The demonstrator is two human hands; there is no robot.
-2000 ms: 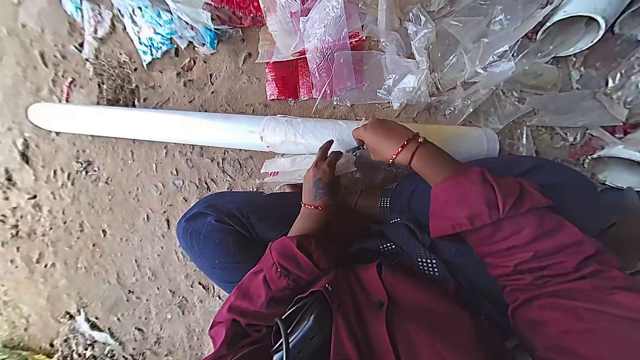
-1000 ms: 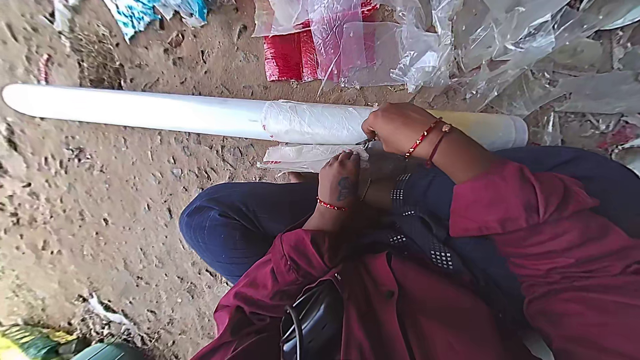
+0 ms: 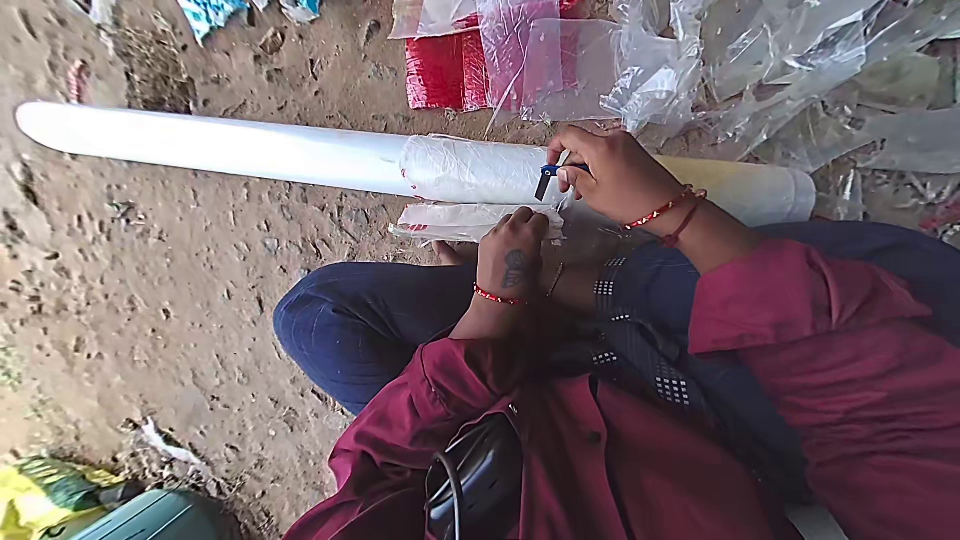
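Note:
My right hand (image 3: 611, 169) grips a small knife with a blue handle (image 3: 564, 170), its dark blade (image 3: 543, 187) pointing down over the long white tube (image 3: 285, 150). Clear plastic film (image 3: 472, 166) is wrapped around the tube's middle. My left hand (image 3: 514, 255) is closed on a folded strip of whitish plastic film (image 3: 450, 222) with red marks, lying along the near side of the tube. The tube lies across the ground in front of my folded legs, and its right end is yellowish.
Red and pink plastic sheets (image 3: 446, 71) lie beyond the tube. Crumpled clear film (image 3: 795, 67) covers the ground at the upper right. Blue and white scraps (image 3: 214, 16) are at the upper left. A green object (image 3: 150, 517) and yellow plastic (image 3: 37, 484) lie at the lower left.
The knife now shows in my right hand. My left hand's fingers, spread two seconds ago, have closed on the folded film.

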